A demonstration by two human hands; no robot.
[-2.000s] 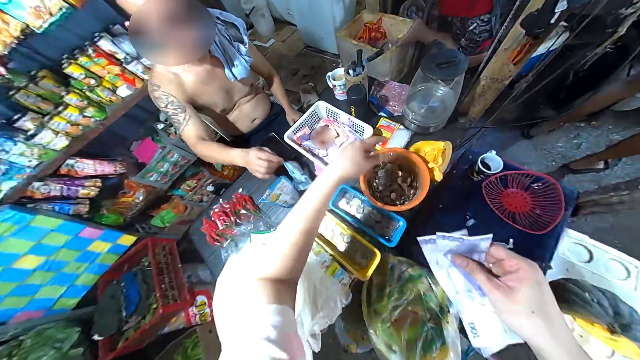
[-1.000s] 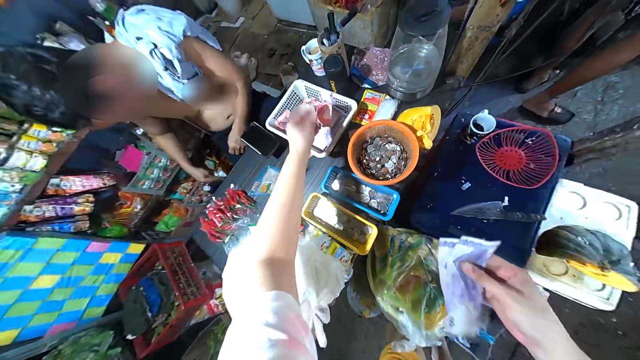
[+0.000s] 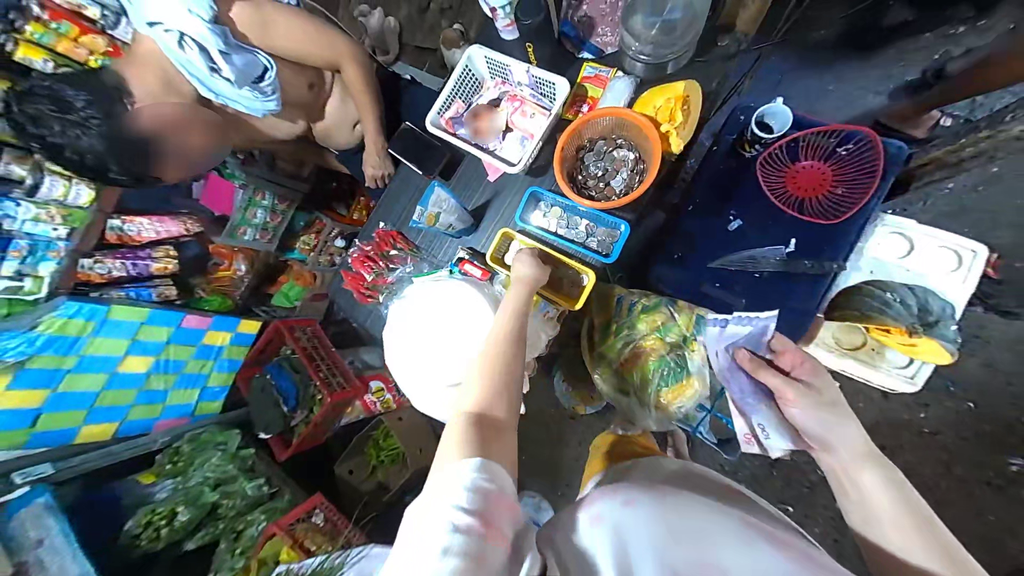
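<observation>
My left hand (image 3: pixel 530 268) reaches into a yellow plastic tray (image 3: pixel 590 282) of coins, its fingertips hidden, so what it grips cannot be told. In my right hand (image 3: pixel 788 384) are several banknotes (image 3: pixel 744 376), pinched under the thumb beside a clear plastic bag of vegetables (image 3: pixel 652 352). Behind the yellow tray lies a blue tray of coins (image 3: pixel 572 224). An orange basket (image 3: pixel 608 156) full of coins stands behind that. A white basket (image 3: pixel 500 104) holding paper money and packets is to its left.
A person (image 3: pixel 320 88) leans at the table's left, near a smartphone (image 3: pixel 420 150). A knife (image 3: pixel 772 260), a red wire-like basket (image 3: pixel 820 172) and a mug (image 3: pixel 768 124) rest on the dark blue surface at right. Red chilies (image 3: pixel 380 264) and a white plastic bag (image 3: pixel 440 344) lie left of my left arm.
My left hand has moved from the white basket down to the yellow tray. My right hand still holds the banknotes. The person's head is lower than two seconds ago.
</observation>
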